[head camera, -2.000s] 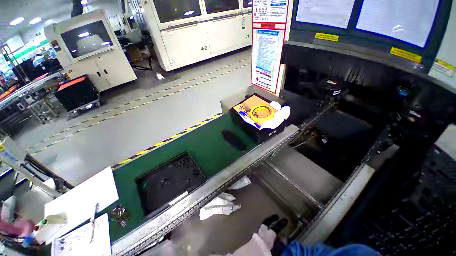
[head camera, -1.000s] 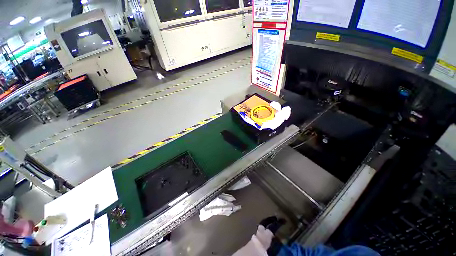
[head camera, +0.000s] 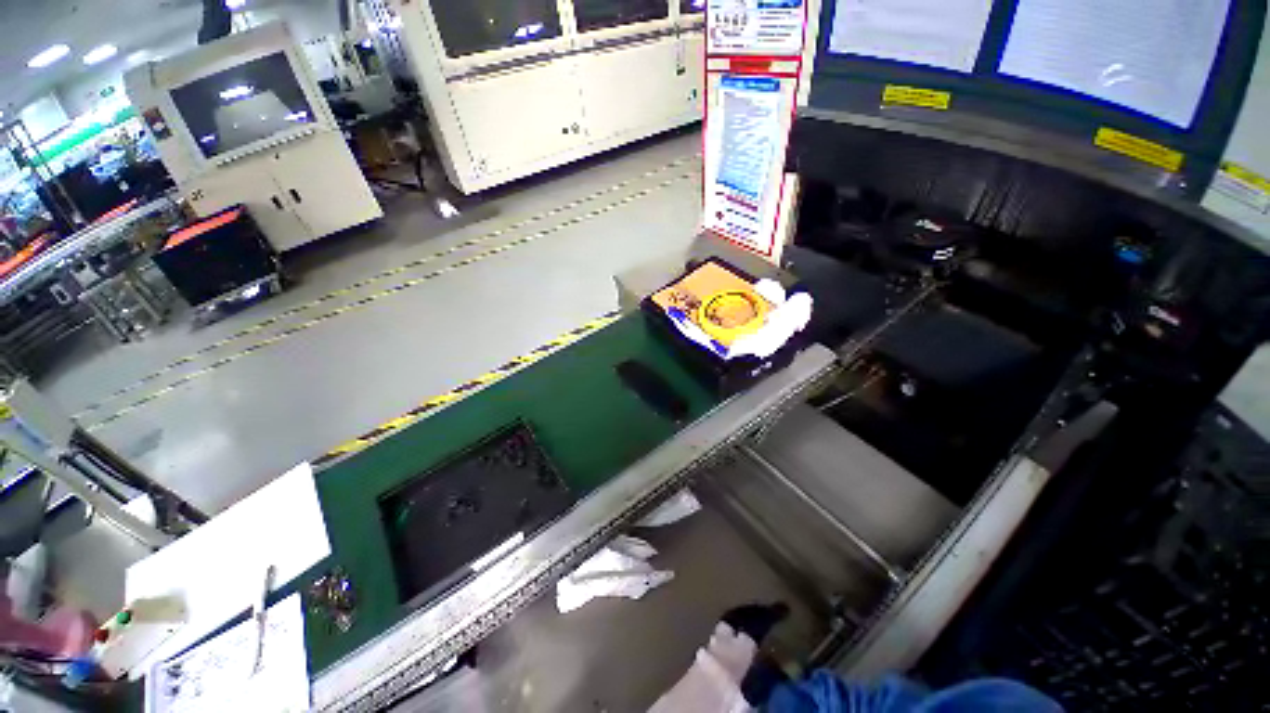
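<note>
One hand, which looks like my left hand (head camera: 722, 660), is at the bottom edge, partly cut off, over the near side of the conveyor. It is pale at the back with a dark shape (head camera: 756, 619) at its finger end. I cannot tell whether that is dark fingertips or a held item. My right hand is not in view. Crumpled white wipes (head camera: 613, 574) lie by the inner conveyor rail (head camera: 557, 561). No circuit board shows on the conveyor.
Beyond the rail, a green mat (head camera: 585, 404) bears a black tray (head camera: 474, 502), a dark oblong item (head camera: 652, 390), brassy parts (head camera: 333, 596) and papers (head camera: 230, 543). A storage box (head camera: 752, 373) holds yellow tape. A blue-clothed part (head camera: 905, 695) is at the bottom edge. A dark machine opening lies right.
The hand has shifted slightly left and down. Its dark finger end looked spread in two parts earlier and now looks more compact. The bench items have not moved.
</note>
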